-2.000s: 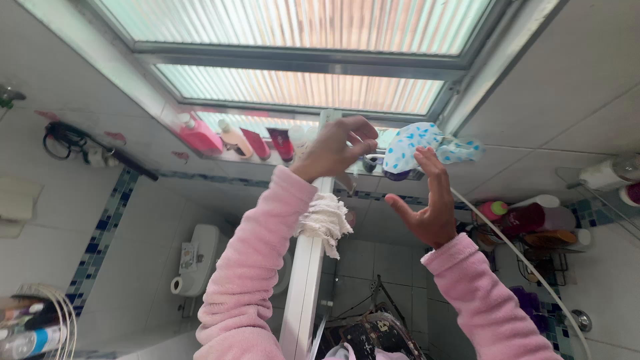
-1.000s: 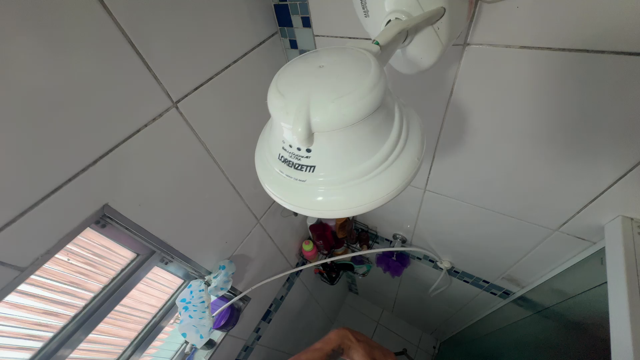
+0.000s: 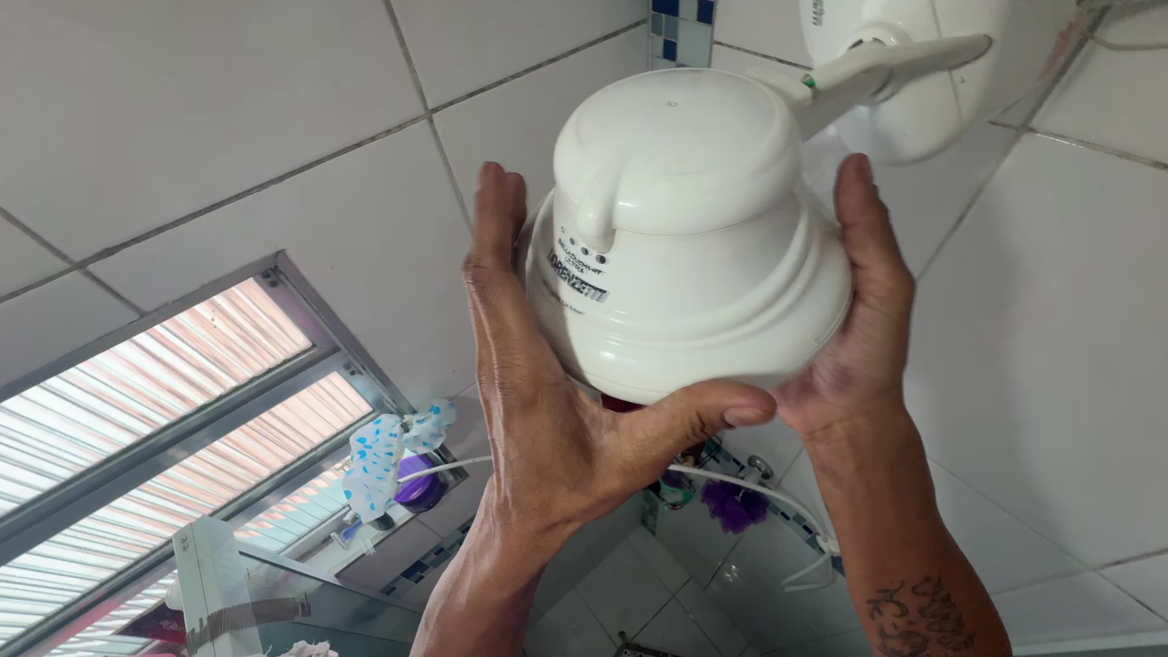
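Observation:
Between my two hands is a white plastic Lorenzetti electric shower head [image 3: 684, 246], joined at its upper right to a white arm [image 3: 876, 73] that runs to a round white fitting [image 3: 922, 91]. My left hand [image 3: 557, 401] cups its left side, fingers up along the rim and thumb stretched across below the front edge. Against the right side of the rim rests my right hand [image 3: 858, 310], its palm turned inward. The underside of the shower head is hidden, and so are parts of the fingers behind it.
A ribbed-glass window [image 3: 164, 365] is at the left. Near it are a blue-spotted white cloth or cap [image 3: 374, 461] and a purple container [image 3: 420, 484]. A thin white hose [image 3: 757, 488] passes below, by a purple bath puff [image 3: 735, 505]. A white frame post [image 3: 208, 584] stands lower left.
Both hands have come up to the shower head and now hold its sides; a second ago only part of a hand showed at the bottom. The view has swung from the window to the shower head.

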